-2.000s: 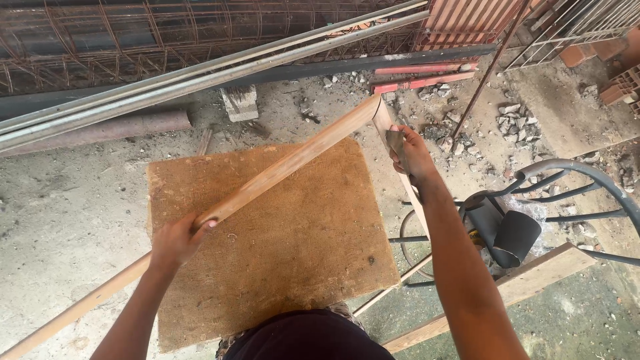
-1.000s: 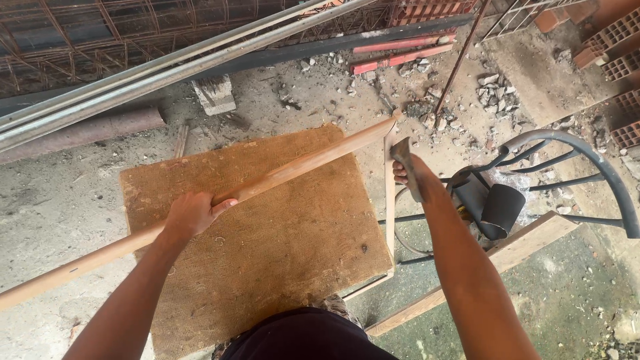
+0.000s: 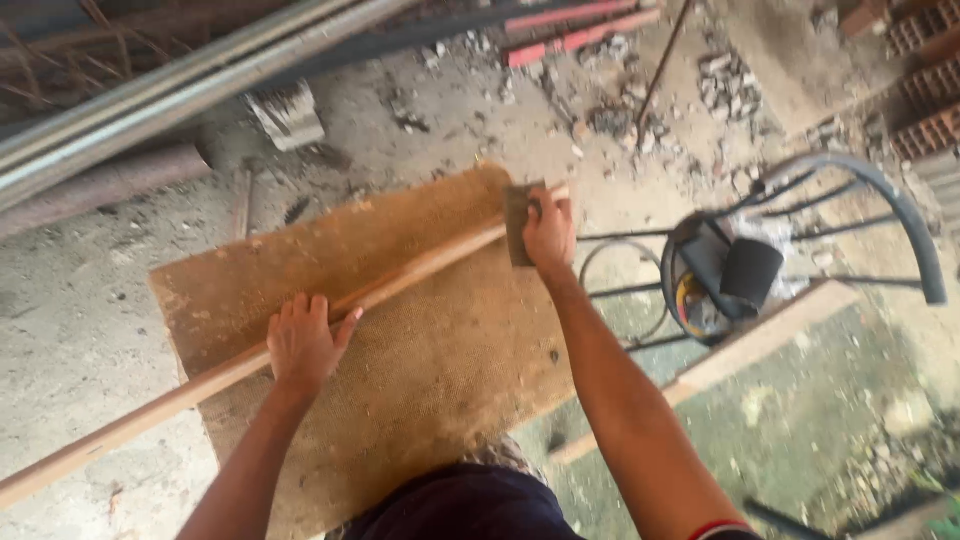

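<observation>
A long narrow wooden strip [image 3: 420, 266] lies diagonally across a worn brown board [image 3: 442, 352], its left end reaching past the board's edge. My left hand [image 3: 304, 337] grips the strip near the board's left part, thumb on the near side. In my right hand [image 3: 550, 229] is a dark, flat sheet, likely sandpaper [image 3: 517, 225], held against the strip close to its far right end. The fingers partly hide the sheet and that end.
At right stands a round-seated metal chair [image 3: 892, 187] holding a dark curled sheet [image 3: 750, 271]; a wooden plank [image 3: 772, 334] leans by it. Metal profiles [image 3: 187, 82] cross the upper left. Rubble [image 3: 727, 86], red bars [image 3: 585, 34] and hollow bricks [image 3: 930, 131] lie beyond.
The strip's far end has come down onto the board, and the second thin piece by that end is no longer seen. My right hand has moved onto the strip with the dark sheet.
</observation>
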